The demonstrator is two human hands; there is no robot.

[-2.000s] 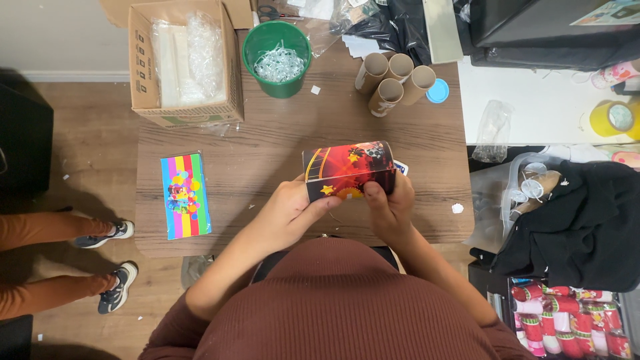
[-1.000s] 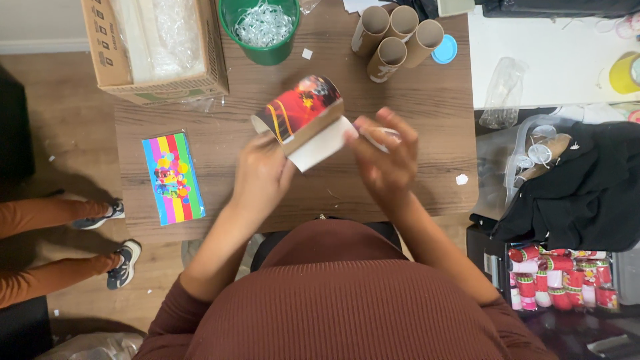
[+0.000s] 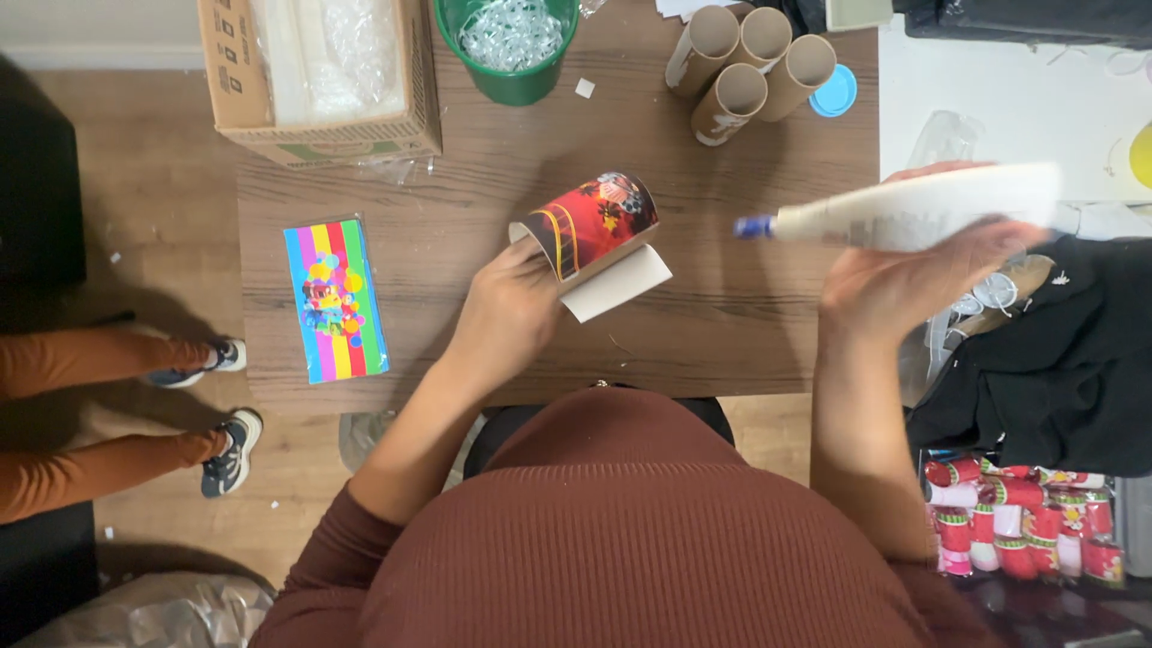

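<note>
My left hand (image 3: 508, 310) holds a curved printed card box (image 3: 598, 220), red and black with a yellow stripe, its fingers inside the near end. A plain white flap (image 3: 619, 283) sticks out along its lower side. On the right, my right hand (image 3: 909, 270) grips a white glue bottle (image 3: 954, 209), blurred by motion, its blue tip pointing left over the table. A flat packet with rainbow stripes (image 3: 337, 301) lies left of my left hand.
Several cardboard tubes (image 3: 729, 103) stand at the back beside a blue lid (image 3: 833, 91). A green bin of shredded filler (image 3: 517, 83) and a cardboard box (image 3: 414, 126) are back left. Black cloth (image 3: 1035, 360) lies at the right. A person's legs (image 3: 99, 360) show far left.
The box was closed up in both hands, then its white flap came out. My right hand has moved off to the right and now has the white bottle.
</note>
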